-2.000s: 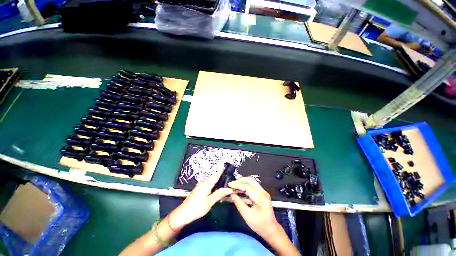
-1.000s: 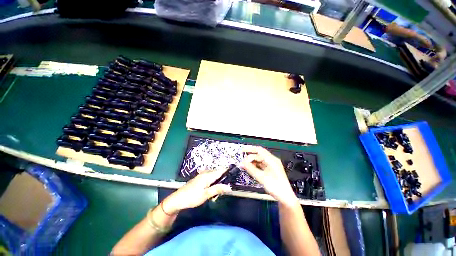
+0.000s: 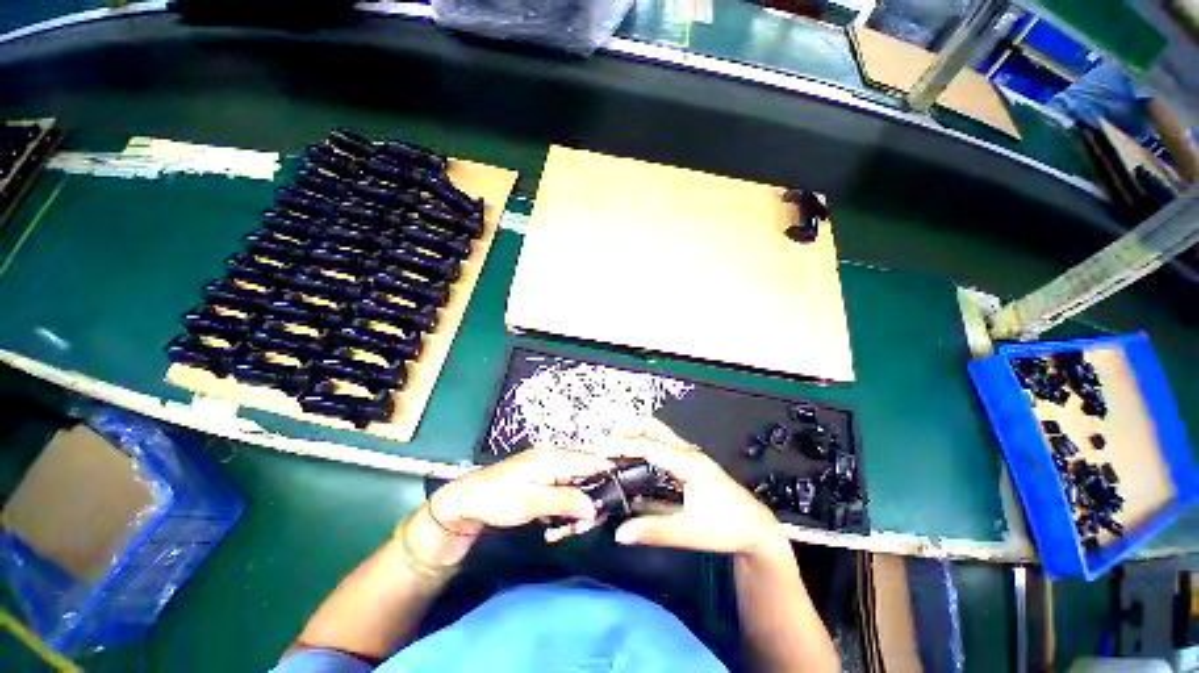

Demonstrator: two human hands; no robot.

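Note:
My left hand (image 3: 526, 494) and my right hand (image 3: 704, 506) meet at the bench edge, both on a black glossy housing (image 3: 618, 488). The fingers cover much of it, and whether a small part is fitted to it is hidden. Behind my hands lies a shallow black tray (image 3: 723, 414), with thin white pins (image 3: 572, 405) heaped at its left and small black parts (image 3: 835, 476) at its right end. At the left, black housings (image 3: 316, 283) lie in dense rows on a tan sheet (image 3: 467, 309).
A tan cardboard stack (image 3: 671, 270) holds a few black pieces (image 3: 805, 214) at its back right corner. A blue bin (image 3: 1026, 460) with black parts stands far right, beside a slanted metal post (image 3: 1098, 270). A plastic-lined blue crate (image 3: 197, 506) is low at left. A person's arm shows at upper right.
My right hand has come from over the pins to the housing, which now lies more level between both hands. The view has shifted slightly.

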